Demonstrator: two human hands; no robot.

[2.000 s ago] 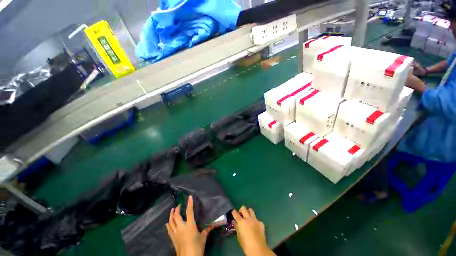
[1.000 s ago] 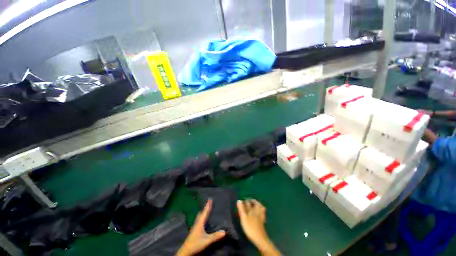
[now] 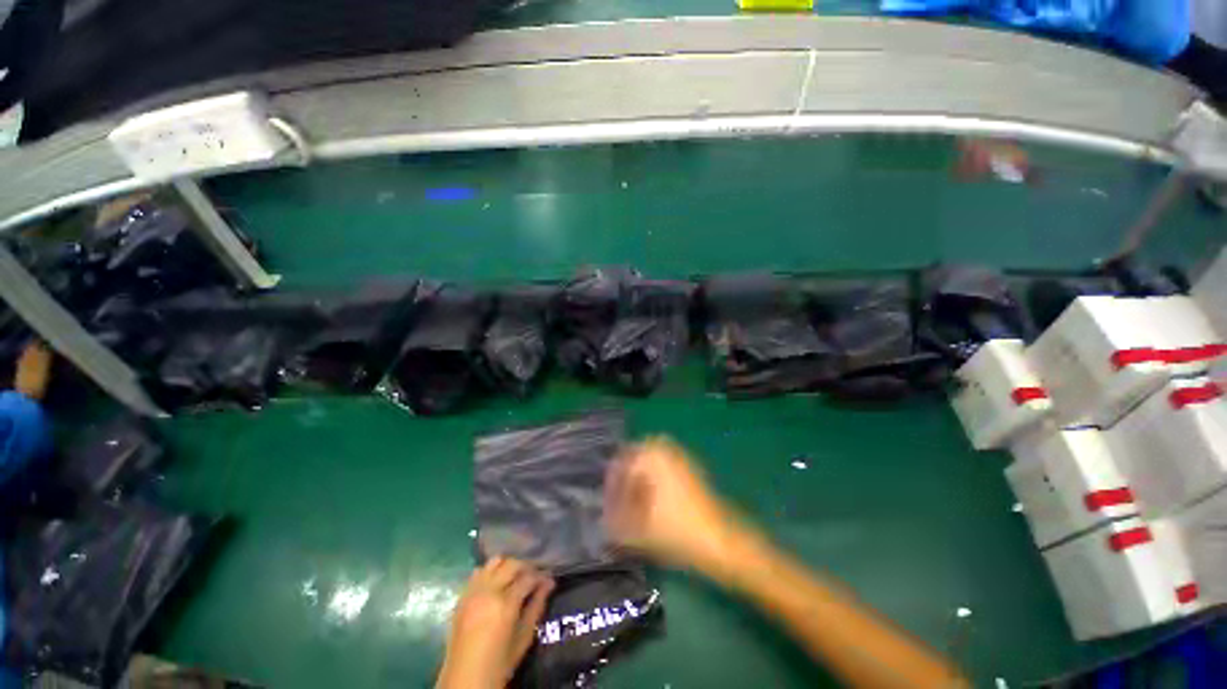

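Note:
A flat black mailing bag [image 3: 545, 487] lies on the green bench in front of me. My left hand [image 3: 495, 619] rests at its lower left edge, on the top left of a glossy black bag with white lettering [image 3: 592, 622]. My right hand [image 3: 659, 505], blurred, is over the flat bag's right edge; its fingertips are unclear and I cannot tell whether they grip it. Filled black parcels [image 3: 444, 347] lie in a row behind the bags.
White boxes with red bands [image 3: 1097, 491] are stacked at the right. A metal-railed shelf [image 3: 646, 94] with a power socket strip [image 3: 202, 137] crosses the top. More black bags [image 3: 101, 572] lie at the left, beside a blue sleeve at the left edge.
The view has swung left and down. The bag held between my hands no longer stands there; a flat bag and a lettered bag lie under them. My right hand has moved over the flat bag.

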